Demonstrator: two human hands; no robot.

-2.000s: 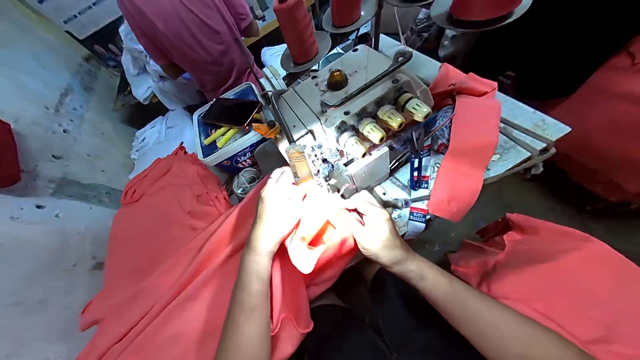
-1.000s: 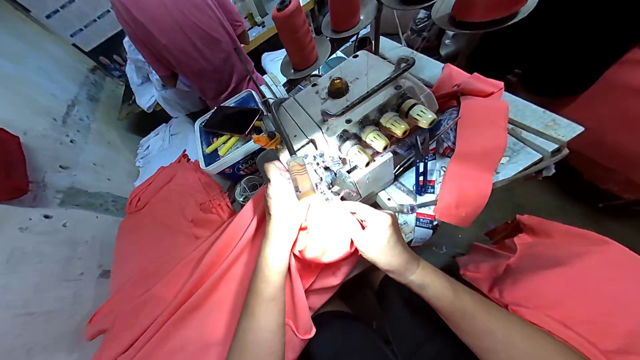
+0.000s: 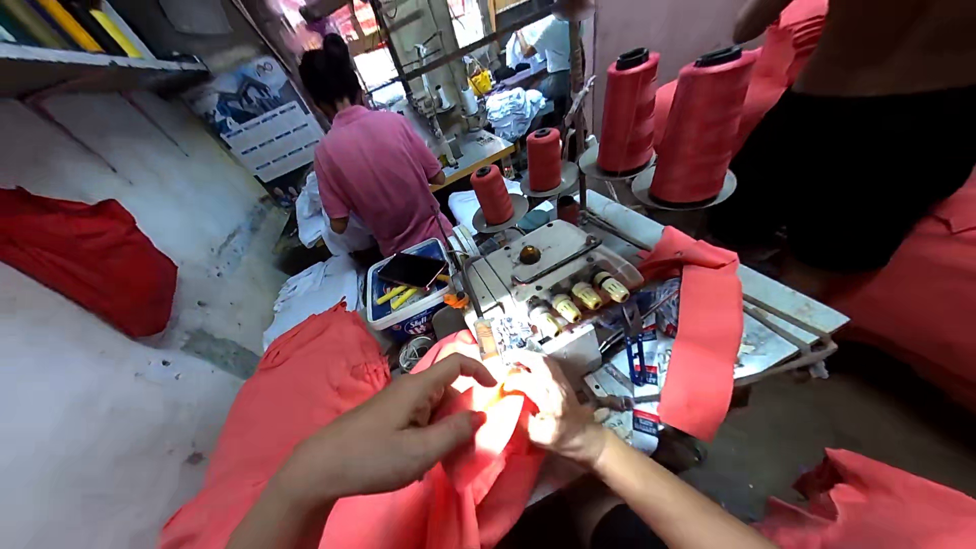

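A coral-red knit fabric lies over my lap and runs up to the needle area of an overlock sewing machine, where a bright lamp washes out detail. My right hand grips the fabric's edge just in front of the machine. My left hand is to its left, above the cloth, thumb and fingers apart. Four yellowish tension knobs line the machine's front. Behind it, cones of red thread stand on round holders. A coral fabric strip hangs over the table's right part.
A plastic tub with a phone and yellow-handled tools stands left of the machine. More coral fabric is heaped at the left. A person in a pink shirt sits beyond; another person stands at the right. Blue thread snips lie on the table.
My left hand has come away from the needle area, toward the left, and its fingers have opened. My right hand is still on the fabric. The view has tilted up considerably.
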